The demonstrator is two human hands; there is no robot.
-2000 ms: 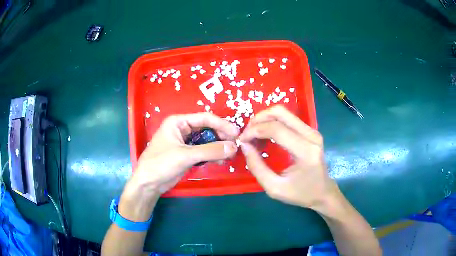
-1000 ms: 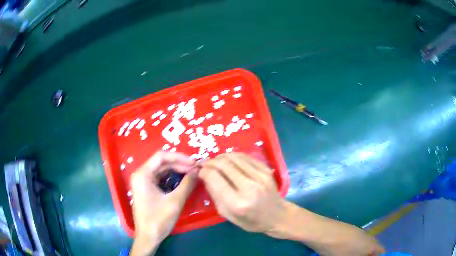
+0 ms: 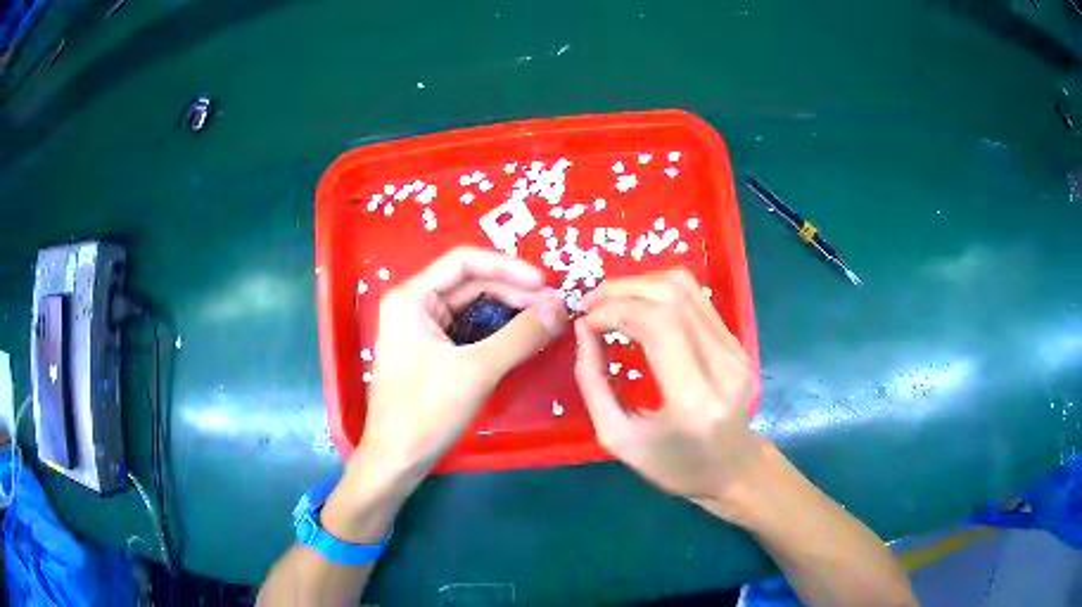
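My left hand is curled around a black device housing above the red tray. Its thumb and index fingertips are close together at the right. My right hand is beside it, its thumb and index fingertips pinched near my left fingertips. A tiny white piece shows between the two hands; which fingers hold it is hard to tell. Many small white parts lie scattered in the tray. A larger white piece with an opening lies among them. My left palm hides most of the housing.
The tray rests on a green table. A thin black tool with a yellow band lies right of the tray. A grey box with cables stands at the left. A black unit lies at the upper left, another at the right edge.
The camera view swung and came back, so the tray shifted in the picture. My hands stay close together over the tray, with the housing still in my left hand.
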